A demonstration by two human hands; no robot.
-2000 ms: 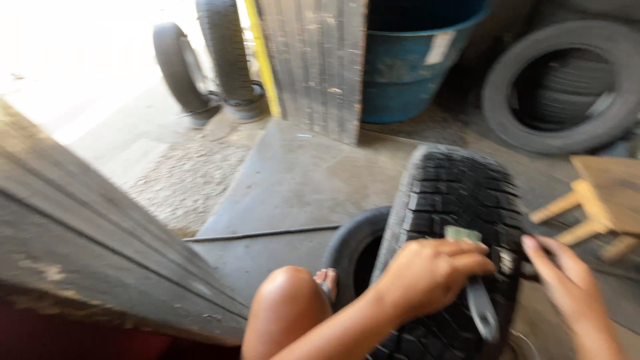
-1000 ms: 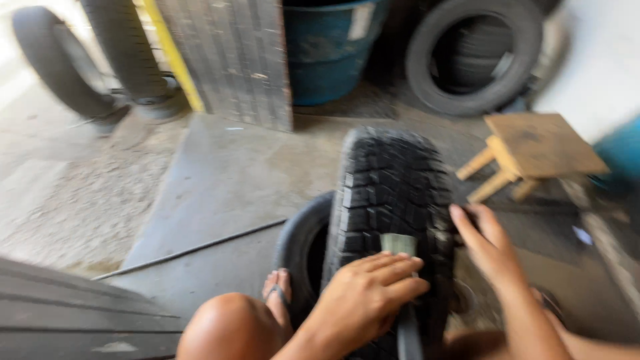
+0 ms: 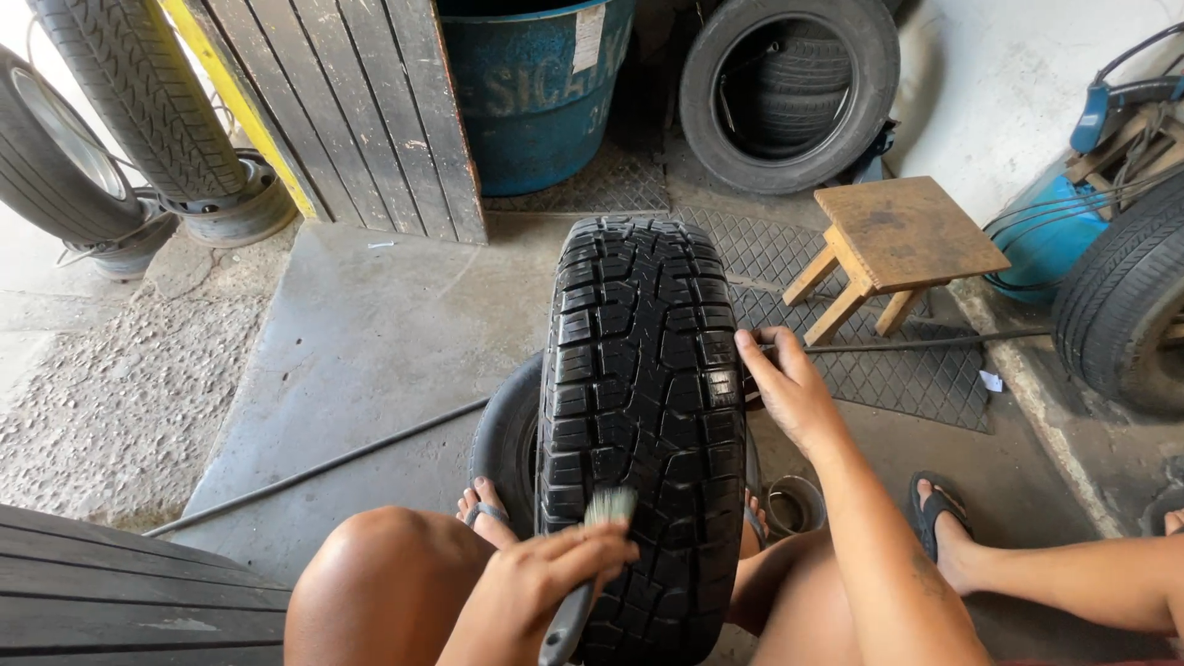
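Note:
A black tire [image 3: 647, 370] with a wet, shiny tread stands upright between my knees, over another tire [image 3: 507, 430] that lies on the floor. My left hand [image 3: 546, 569] is closed around a paintbrush [image 3: 569, 620], its pale bristles up against the lower left part of the tread and its dark handle pointing down. My right hand [image 3: 786, 379] grips the right edge of the standing tire, thumb by the tread; its other fingers are partly hidden behind the sidewall. A small round can [image 3: 795, 506] sits on the floor right of the tire.
A wooden stool [image 3: 911, 231] stands right on a rubber mat. Behind are a blue tub [image 3: 546, 111] and leaning tires [image 3: 879, 83]. A black hose [image 3: 342, 460] crosses the floor. Another person's foot [image 3: 943, 518] is at lower right; slatted boards [image 3: 139, 592] stand lower left.
The brush in my left hand has moved down the tread. My right hand stays at the tire's right edge. The view has shifted to the right.

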